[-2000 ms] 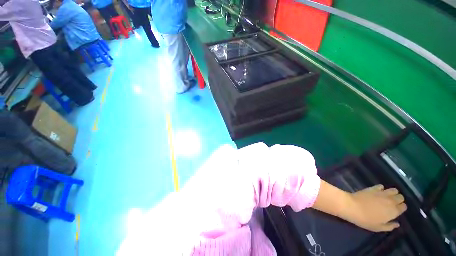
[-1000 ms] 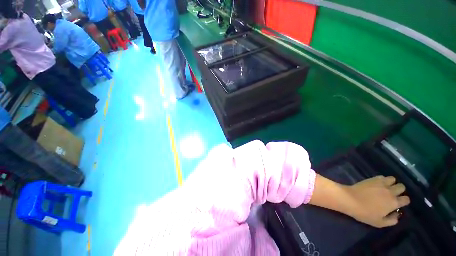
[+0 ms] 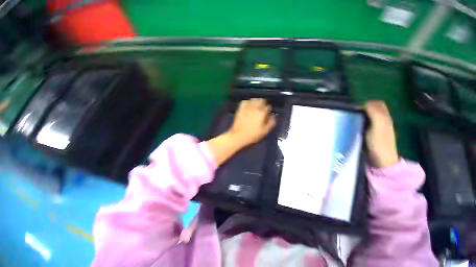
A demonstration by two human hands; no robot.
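A black two-pocket foam tray (image 3: 326,224) lies in front of me, blurred by motion. Its right pocket holds a tablet with a lit white and blue screen (image 3: 318,161). Its left pocket holds a dark tablet (image 3: 237,174) with a small white label (image 3: 235,187) near its lower edge. My left hand (image 3: 253,121) is over the upper part of the dark tablet, fingers curled; its exact contact is unclear. My right hand (image 3: 382,133) holds the tray's upper right edge beside the lit screen.
Behind is another tray (image 3: 287,94) with two dark screens and yellow markings. A tray stack (image 3: 117,125) stands left on the green bench. More trays (image 3: 448,172) lie at the right. Beyond are a metal rail, a green wall and a red panel (image 3: 96,23). Blue floor lies lower left.
The view has swung right onto the tray. The lit screen and my right hand now show. My left hand appears nearer the centre, and the tray stack is at the left.
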